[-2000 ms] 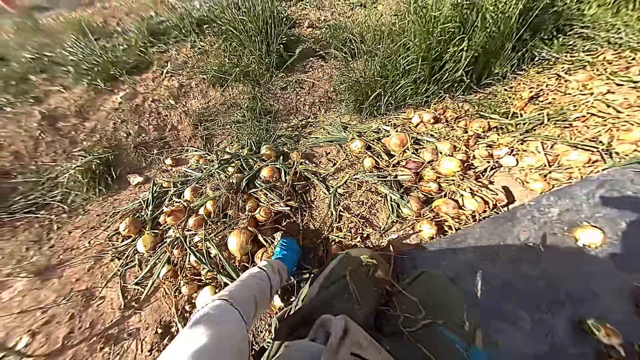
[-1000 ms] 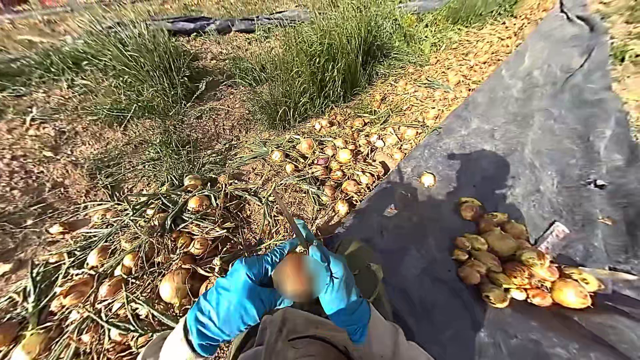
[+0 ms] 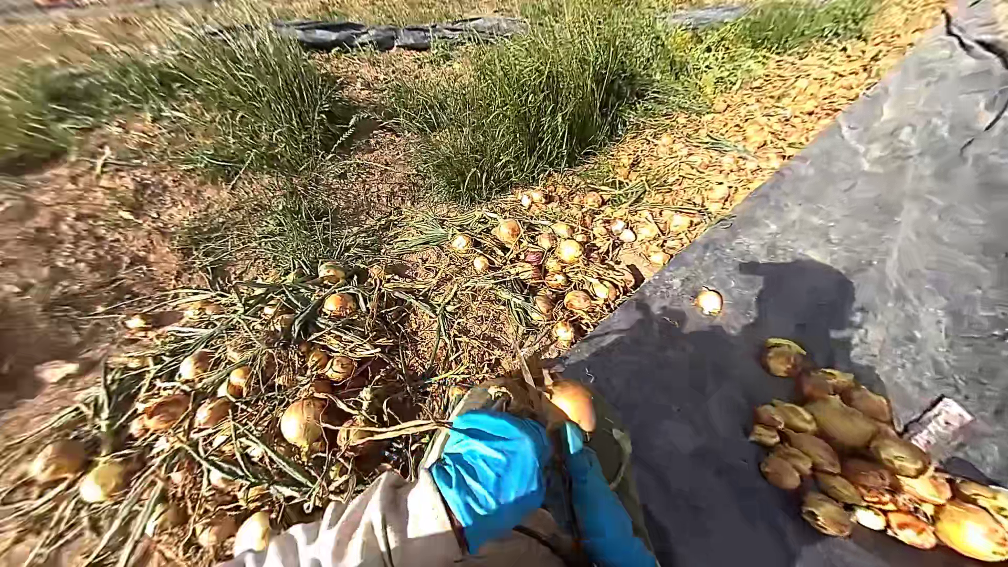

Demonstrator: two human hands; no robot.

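My left hand (image 3: pixel 492 472), in a blue glove, is bent at the lower middle, with dry onion stalks at its far side; its fingers are hidden. Just to the right is my right hand (image 3: pixel 594 496), also blue-gloved and mostly turned from view. A yellow onion (image 3: pixel 573 405) sits at the tips of both hands, its dry tops standing up on the left; which hand grips it is unclear. On the left, pulled onions (image 3: pixel 303 424) with long leaves lie heaped on the soil.
Black ground sheeting (image 3: pixel 890 220) runs along the right. On it lie a pile of trimmed onions (image 3: pixel 843 425), a lone onion (image 3: pixel 709 302) and a printed packet (image 3: pixel 939 422). Grass clumps (image 3: pixel 543 102) and more onions (image 3: pixel 568 250) lie ahead.
Two seconds ago one gloved hand reached down at the onion heap. A second ago both hands held an onion close in front of me; now the hands are turned and overlap more.
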